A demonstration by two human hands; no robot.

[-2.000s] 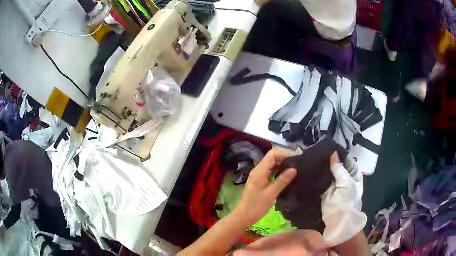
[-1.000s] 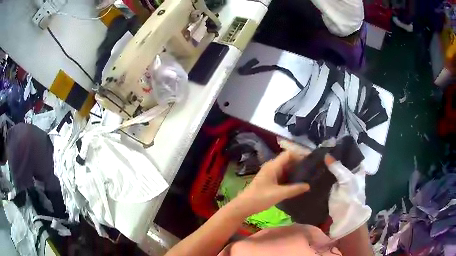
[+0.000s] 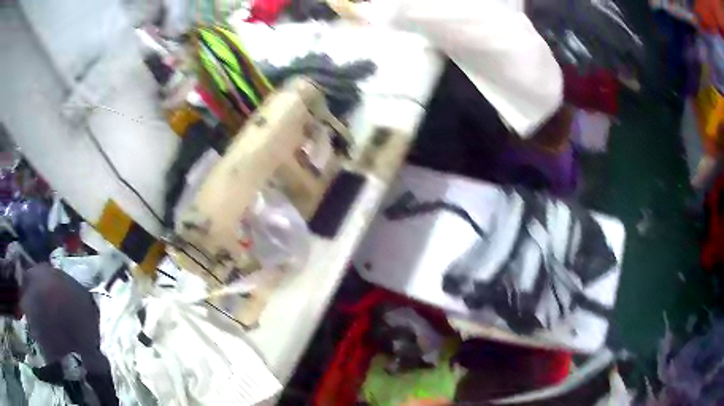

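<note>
Dark grey and light grey cut strips (image 3: 548,258) lie fanned in a heap on the white side board (image 3: 397,254). One dark strip trails towards the board's left end. The picture is blurred. My left hand is out of the picture. A small blurred white patch at the bottom edge, right of the red crate (image 3: 345,373), may be part of my gloved right hand; its fingers do not show. A long grey strip runs beside that patch. The dark piece held earlier cannot be made out.
A cream sewing machine (image 3: 246,174) with a plastic bag (image 3: 278,230) stands on the white table at the left. White pinstriped pieces (image 3: 190,349) hang over its near end. Neon green cloth (image 3: 409,384) lies in the crate. Purple-grey pieces lie at the lower right.
The view has tilted up, so the machine and board sit lower in the picture. Both hands and the dark piece have dropped from clear view at the bottom.
</note>
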